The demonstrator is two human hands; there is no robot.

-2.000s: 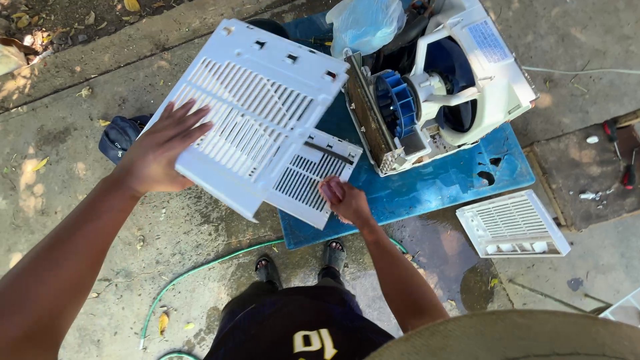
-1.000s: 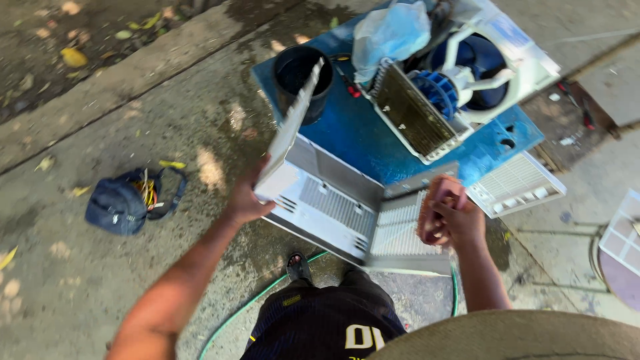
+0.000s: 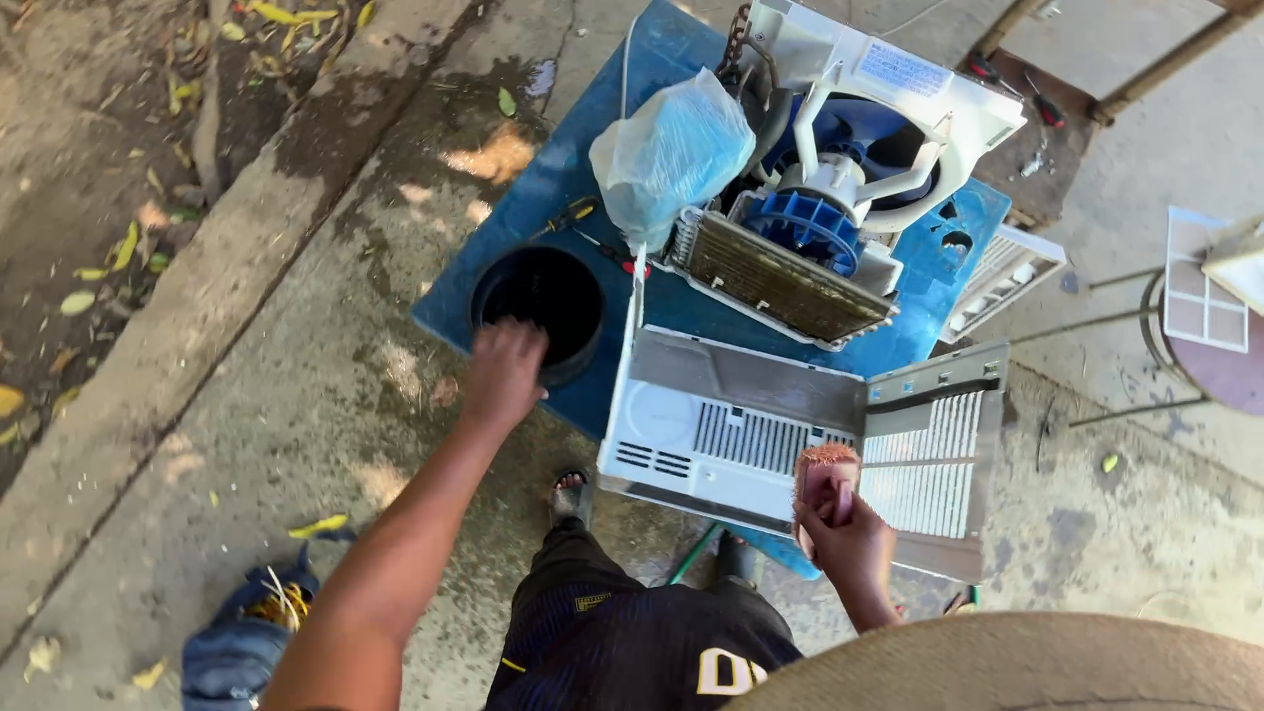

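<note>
My left hand (image 3: pixel 509 370) reaches over the near rim of a black bucket (image 3: pixel 583 360); its fingertips are lost in the dark inside, and I see nothing held. In my right hand (image 3: pixel 854 548) is a pink scrub brush (image 3: pixel 818 479), gripped by its handle over the white air-conditioner housing (image 3: pixel 652 420). The housing lies open at the near edge of the blue table, with louvred slots in its panels. Behind it stands the opened air-conditioner unit, with a dirty finned coil (image 3: pixel 780 272), a blue blower wheel (image 3: pixel 802 229) and a white frame.
On the blue table (image 3: pixel 523 212) are a tied plastic bag (image 3: pixel 676 148) and screwdrivers (image 3: pixel 568 215). A white grille (image 3: pixel 1007 276) leans beyond its right side. A round stool (image 3: pixel 1220 365) holds a filter frame (image 3: pixel 1207 281). A dark bag (image 3: pixel 237 642) lies on the ground at lower left.
My left hand has let go of the white housing and moved to the black bucket. The housing, held up a second ago, now rests at the table's near edge. The brush stays in my right hand.
</note>
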